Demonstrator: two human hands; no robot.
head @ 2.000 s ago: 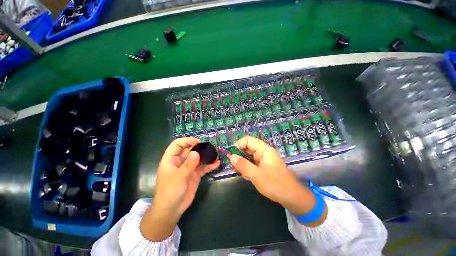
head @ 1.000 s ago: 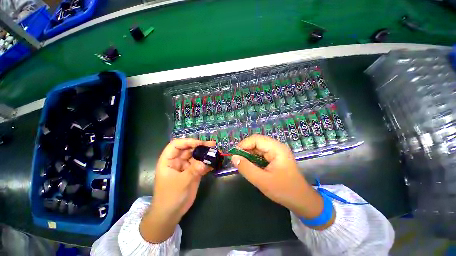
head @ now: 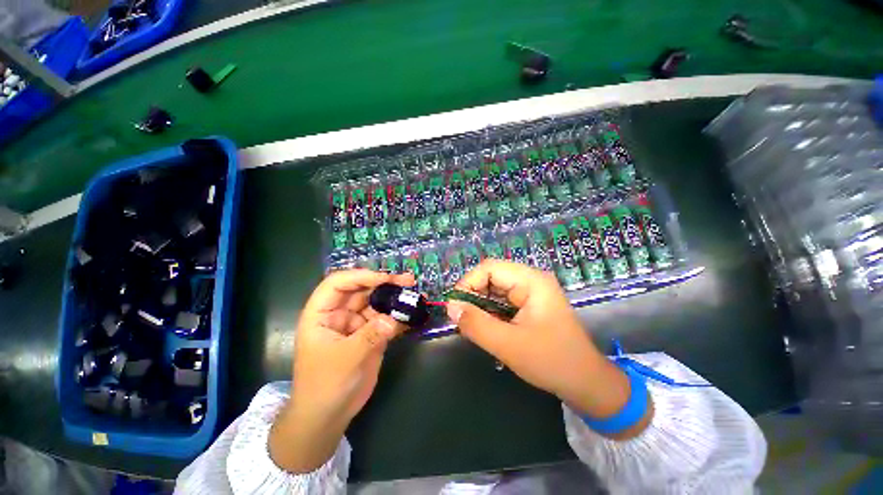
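My left hand (head: pixel 341 334) holds a glossy black housing (head: pixel 397 303) with a pale rectangle on it, above the front edge of the blister tray. My right hand (head: pixel 518 324) holds a narrow green circuit board (head: pixel 481 303) between thumb and fingers, seen nearly edge-on. A short red lead wire (head: pixel 435 304) spans the small gap between housing and board. The fingertips hide part of the wire's ends. The clear blister tray (head: pixel 685 280) with two rows of green boards lies behind my hands.
A blue bin (head: pixel 229 242) full of black housings stands at the left. Clear empty trays (head: pixel 808 232) are stacked at the right. Beyond a pale rail, the green belt (head: pixel 387 77) carries several part-built units (head: pixel 534 67). Smaller blue bins stand at the top left.
The housing has turned so its pale rectangle shows, and the board has swung to nearly edge-on. The units on the belt have moved left.
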